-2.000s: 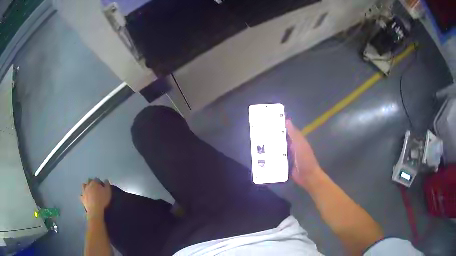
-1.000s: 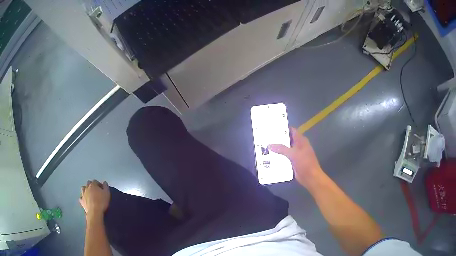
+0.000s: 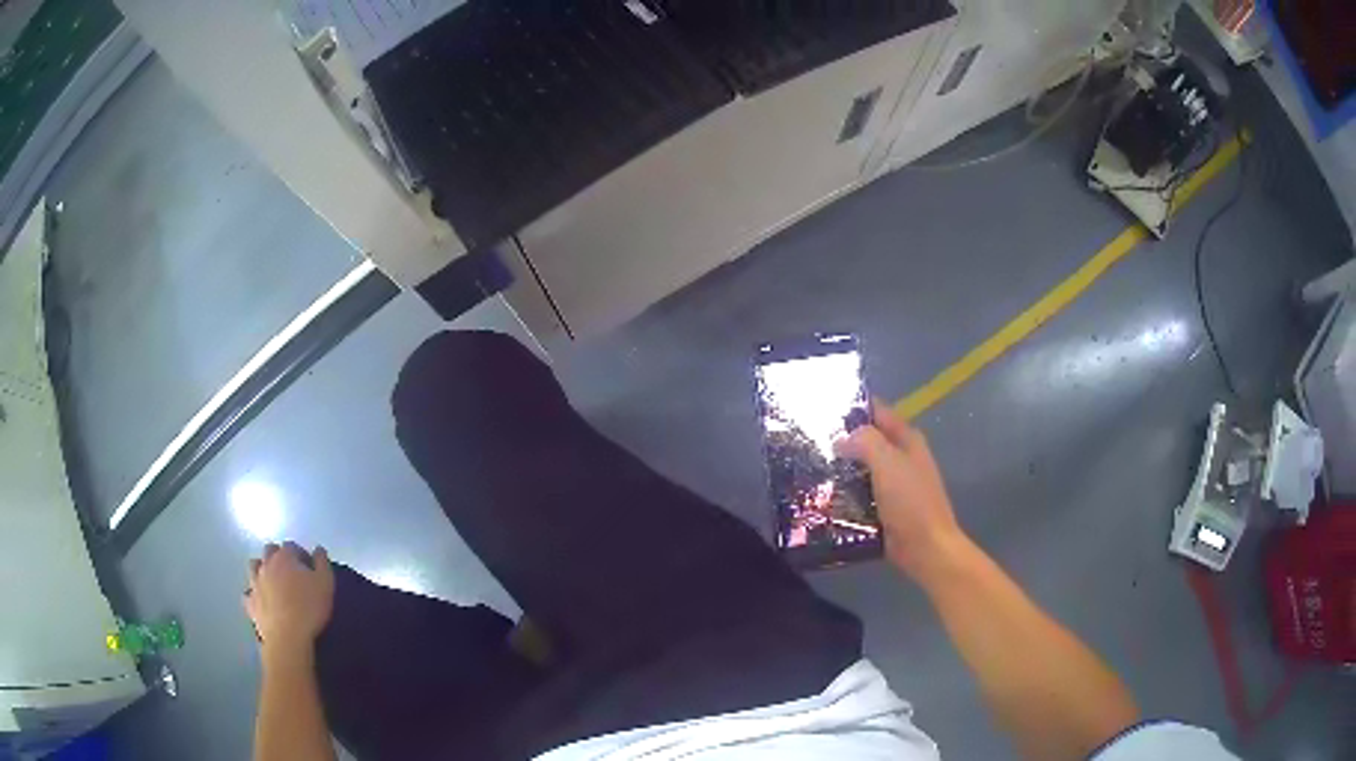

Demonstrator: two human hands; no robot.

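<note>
A smartphone (image 3: 818, 449) is held upright over the lap, right of the knee. Its screen shows a picture with a bright upper part, darker shapes and some red below. My right hand (image 3: 898, 483) grips the phone from its right side, with the thumb over the screen; the other fingers are mostly hidden behind it. My left hand (image 3: 289, 592) is bare and rests on my left knee, at the lower left. Its fingers are bent over the dark trousers, and nothing shows in it.
Black trays (image 3: 550, 127) lie on a cream cabinet (image 3: 714, 186) ahead. A striped floor strip (image 3: 246, 390) is at the left, near a green bottle (image 3: 149, 639). A black device (image 3: 1160, 134), a white device (image 3: 1212, 498) and a red box (image 3: 1316, 587) are at the right.
The phone screen has changed from nearly all white to a picture. The phone has moved slightly down. The left hand has stayed on the knee.
</note>
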